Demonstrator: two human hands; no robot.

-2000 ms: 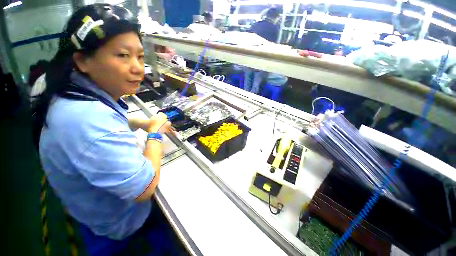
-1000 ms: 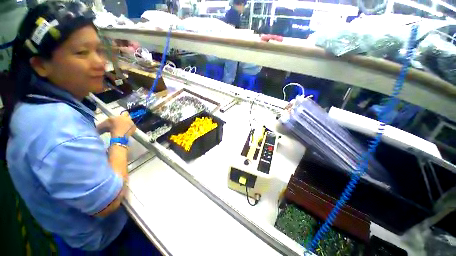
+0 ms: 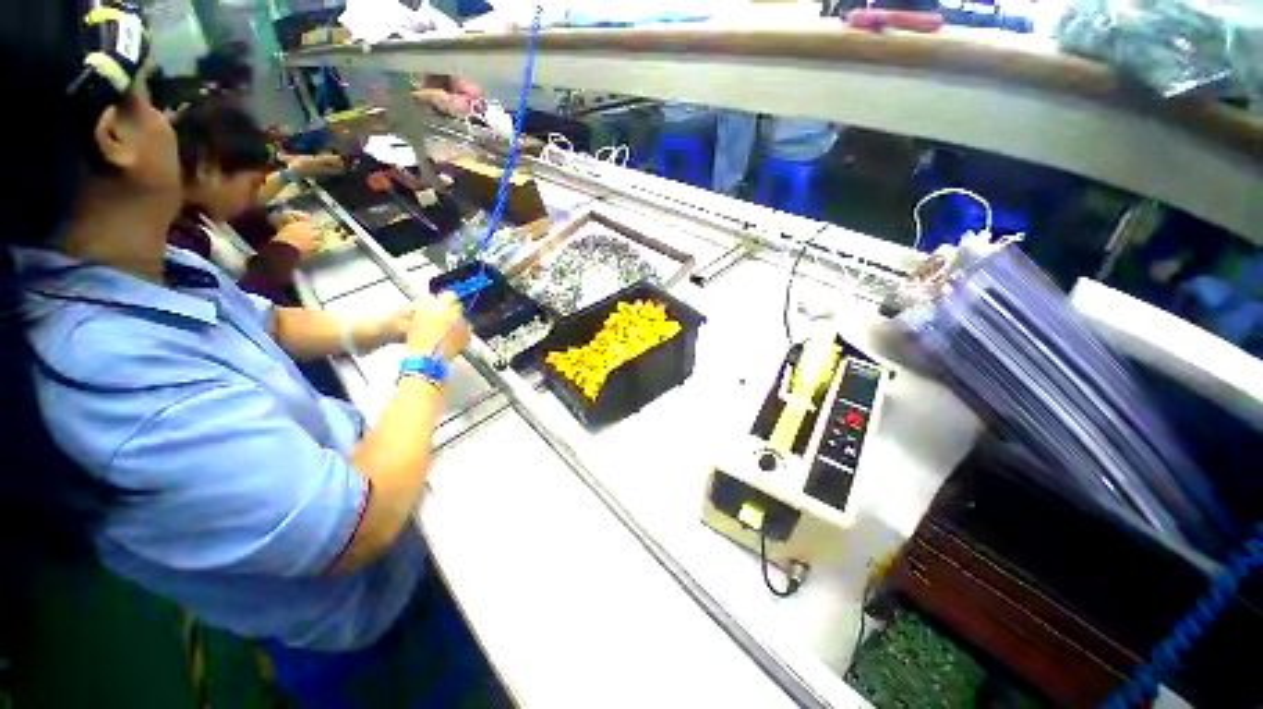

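Neither of my hands is in the picture. Nearest in front of me is the white channel with its silver metal rail. Beyond the rail stands a cream tape dispenser with a yellow strip on top and a dark button panel. To its left is a black bin heaped with yellow components. Small green components lie at the bottom right, cut off by the picture's edge.
A person in a light blue shirt works at the left, hands over the rail; another person sits beyond. A tray of silver parts, clear tubes, brown slotted strips, a blue coiled cord and an overhead shelf surround the bench.
The view has shifted, so the dispenser and yellow bin sit further right than a second ago. The neighbouring person's head has turned away towards the bench, and another worker shows beyond.
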